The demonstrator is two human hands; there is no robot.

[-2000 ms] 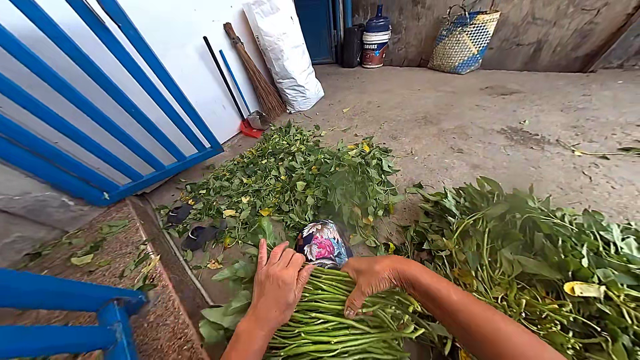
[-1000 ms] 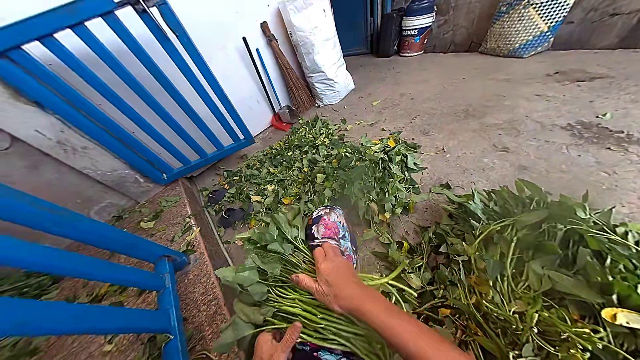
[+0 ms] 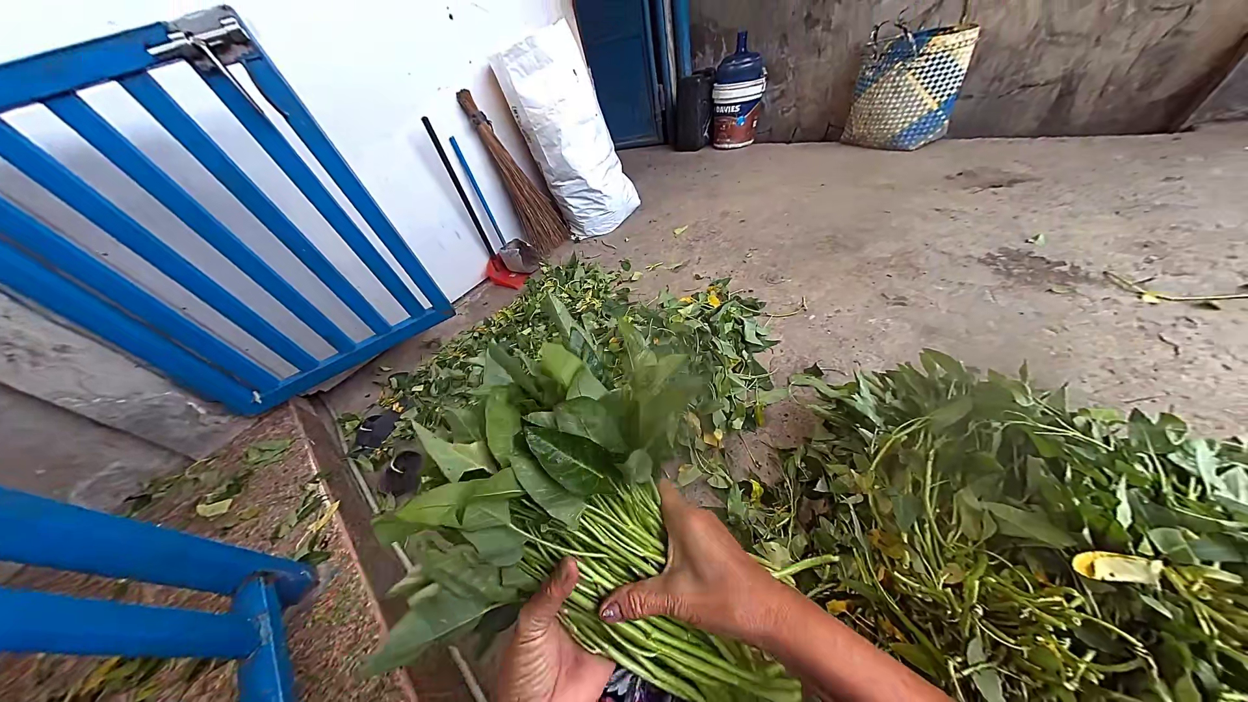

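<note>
A thick bunch of leafy green stems (image 3: 604, 546) lies across both palms, its leaves toward the far left and its bare stalks toward me. My left hand (image 3: 556, 643) cups the bunch from below on the near side, thumb up. From the right, my right hand (image 3: 697, 575) wraps around the stems with its thumb across them. Beyond the bunch, a low heap of loose green and yellowing leaves (image 3: 721, 341) covers the floor. A large pile of leafy stems (image 3: 1024, 517) lies at the right. Patterned fabric shows a little under the stalks.
Blue metal gate bars (image 3: 244, 214) stand at the left, with a blue railing (image 3: 127, 546) nearer. Along the walls are a stick broom (image 3: 517, 175), a red dustpan (image 3: 505, 271), a white sack (image 3: 570, 136), a bucket (image 3: 737, 112) and a woven basket (image 3: 912, 88). Dark slippers (image 3: 375, 429) lie by the ledge.
The bunch has come up between my hands, its leaves now over the floor heap. My right hand, lying across the stems a second ago, now grips around them. The floral fabric is mostly covered.
</note>
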